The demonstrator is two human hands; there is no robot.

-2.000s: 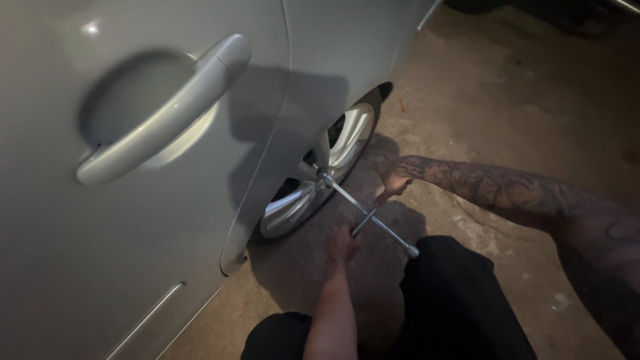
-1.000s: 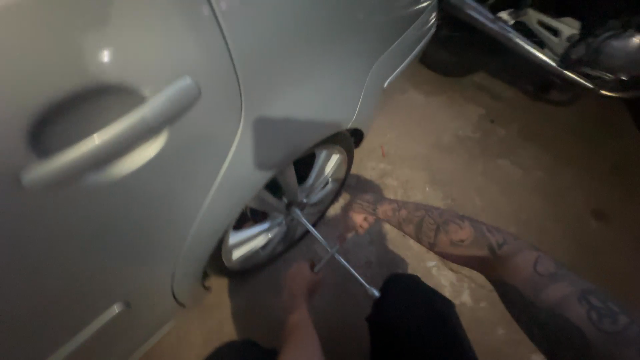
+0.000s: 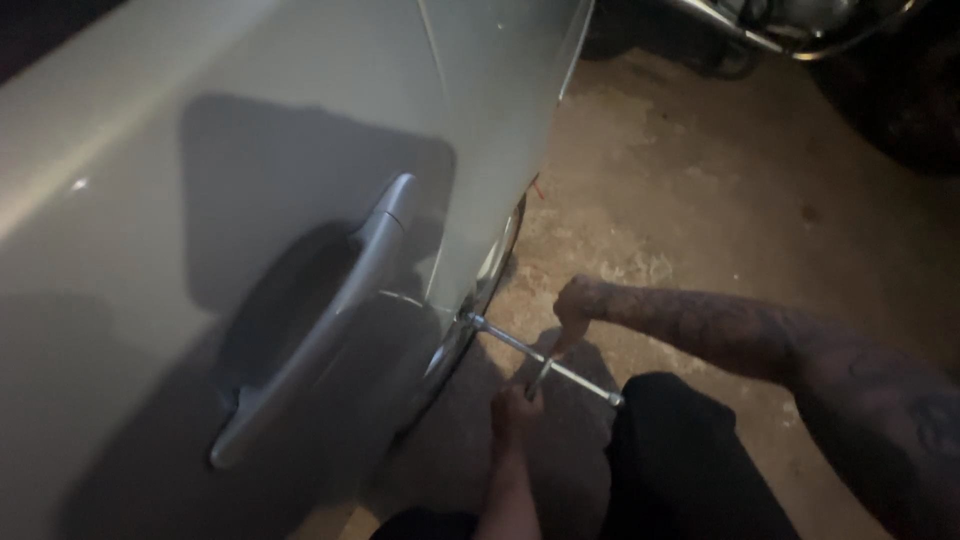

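A four-way lug wrench (image 3: 583, 381) of bright metal reaches from the car wheel (image 3: 450, 352) out toward my dark-clothed knee. One of its ends meets the wheel near the hub; the exact nut cannot be told. My left hand (image 3: 516, 409) is closed around the near end of the cross arm. On the opposite end of that arm is my right hand (image 3: 576, 306), also closed, at the end of a tattooed forearm. The car's body hides much of the wheel.
The silver car's side fills the left, with a door handle (image 3: 322, 322) sticking out. Concrete floor (image 3: 690, 202) lies to the right of the wheel. At the top right is part of a vehicle with a chromed tube (image 3: 731, 26). A small red thing (image 3: 538, 187) lies by the tyre.
The view has shifted closer over the car's side, so less of the wheel face shows. Both hands stay on the wrench's cross arm.
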